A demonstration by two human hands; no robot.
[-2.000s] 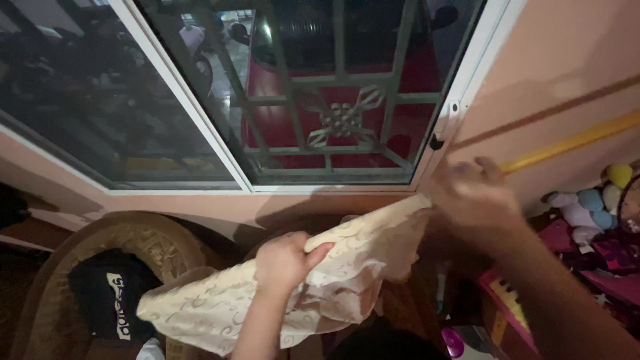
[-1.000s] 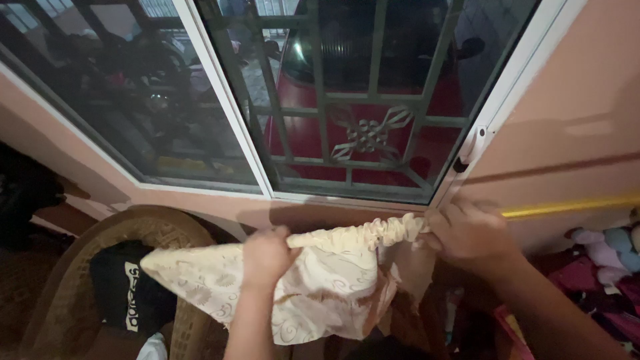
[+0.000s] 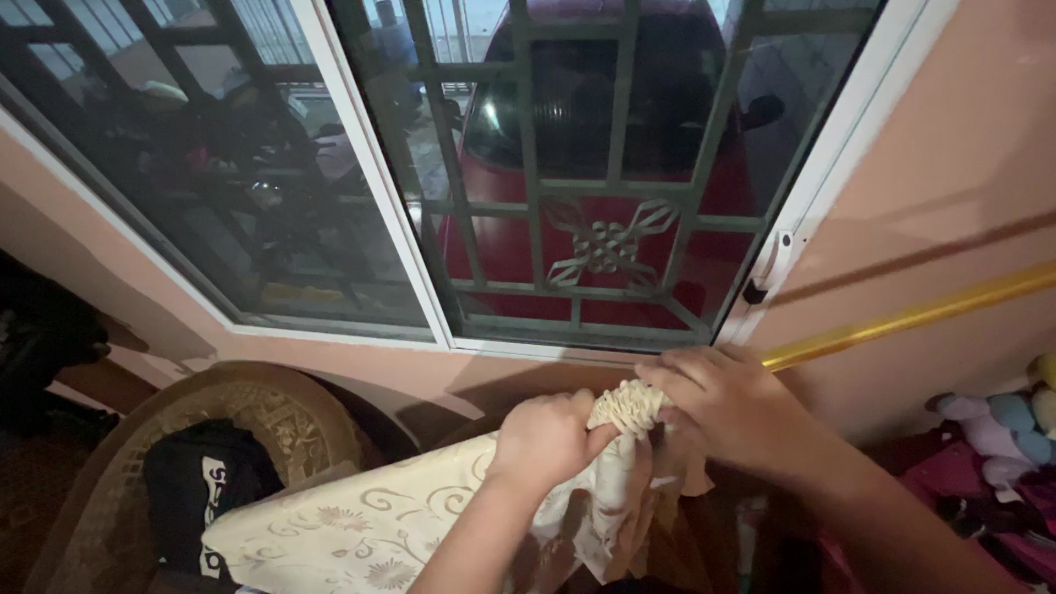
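A cream curtain with a swirl and flower pattern [image 3: 363, 528] hangs from my hands, its top edge bunched in tight gathers. My left hand [image 3: 549, 437] grips the edge just left of the gathers, thumb along the cloth. Close on the right, my right hand [image 3: 718, 400] holds the other end of the gathers, where a gold-coloured rod [image 3: 907, 318] comes out and runs up to the right. Whether the rod passes through the gathers is hidden by the hand.
Behind the hands is a white-framed sliding window [image 3: 396, 198] with a metal grille [image 3: 610, 247]; a red car stands outside. At lower left, a brown chair [image 3: 322, 412] bears a black cloth item [image 3: 198, 487] with writing. Stuffed toys [image 3: 998, 429] lie at right.
The curtain's top edge has gone from nearly flat to tightly gathered between my hands. My left hand has moved right, closer to my right hand.
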